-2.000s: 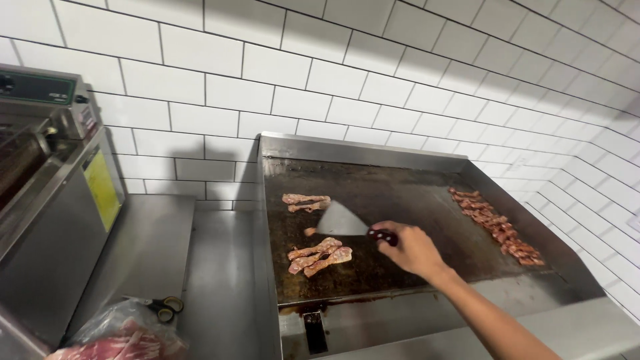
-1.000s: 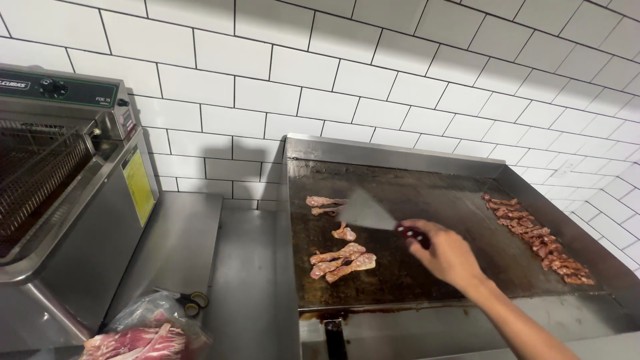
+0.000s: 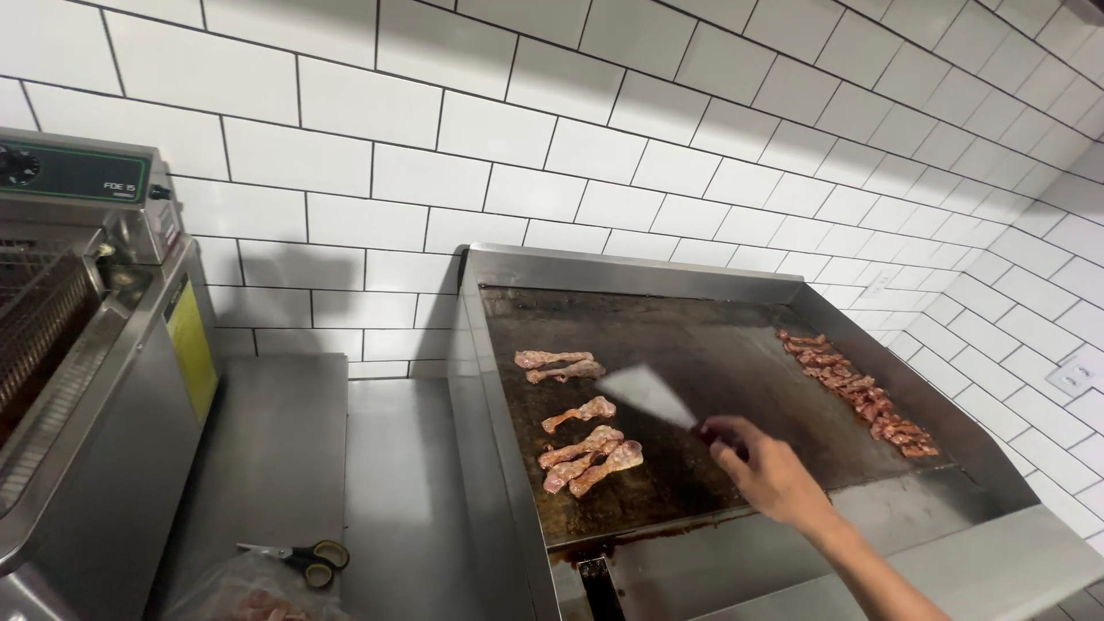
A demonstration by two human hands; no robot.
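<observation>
My right hand (image 3: 763, 470) grips the dark handle of a metal griddle spatula (image 3: 651, 395), whose blade is slightly blurred over the flat-top griddle (image 3: 690, 345). Just left of the blade lie two bacon strips (image 3: 559, 366). Below them a single bacon piece (image 3: 578, 414) lies apart, and a cluster of bacon strips (image 3: 591, 461) sits nearer the front edge. Along the right side runs a long row of browner bacon (image 3: 854, 392). My left hand is out of the picture.
A deep fryer (image 3: 103, 362) with a wire basket (image 3: 43, 302) stands at the left. Scissors (image 3: 306, 556) and a plastic bag of raw meat (image 3: 259, 599) lie on the steel counter (image 3: 405, 483). The griddle has raised side walls and a front grease slot (image 3: 601, 586). Behind is a tiled wall.
The single bacon piece now lies separate, between the two strips and the lower cluster. My right hand still holds the spatula, whose blade has moved slightly off the bacon. The view has shifted.
</observation>
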